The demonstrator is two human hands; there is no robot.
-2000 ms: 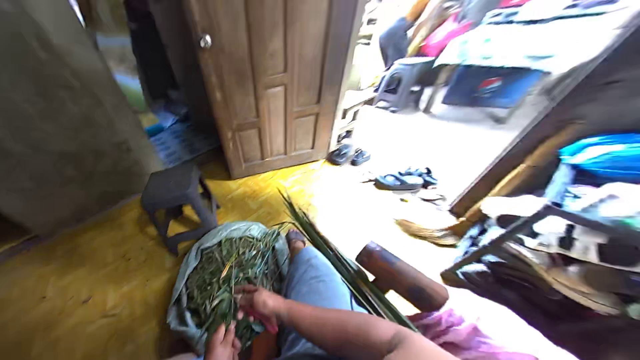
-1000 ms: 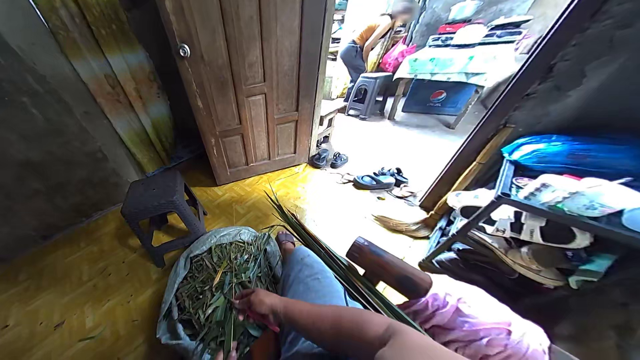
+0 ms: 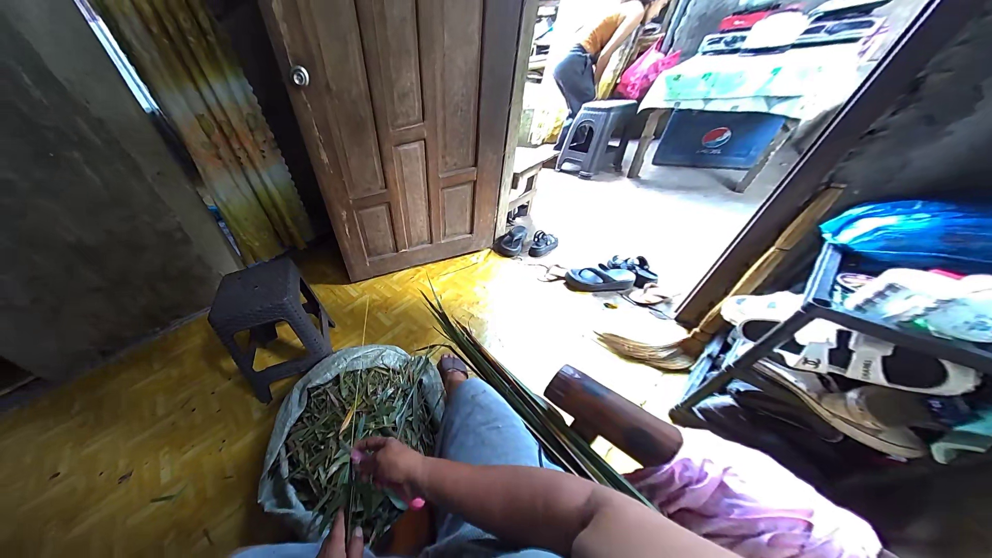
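A sack (image 3: 273, 465) of woven plastic, its top open, holds many cut green leaf pieces (image 3: 372, 411). Over it my right hand (image 3: 390, 467) pinches a thin leaf strip (image 3: 353, 430) between thumb and fingers; a small pink thing shows under this hand. Lower down, at the bottom edge, my left hand (image 3: 341, 540) grips the strip's lower part. Long green leaves (image 3: 527, 407) lie across my lap beneath my right forearm. Beside them are a dark wooden post (image 3: 612, 415) and a pink cloth (image 3: 759, 504).
A dark plastic stool (image 3: 267, 302) stands left of the sack. Beyond are a wooden door (image 3: 411, 124), sandals (image 3: 601, 279) and a broom (image 3: 647, 349). A shoe rack (image 3: 891, 325) stands at the right. Outside, a person (image 3: 597, 58) bends beside a grey stool (image 3: 597, 136) and a covered table (image 3: 744, 81).
My right hand stays over the sack, and a thin strip now stands out above it. The view has swung, bringing the curtain and the bending person further into sight.
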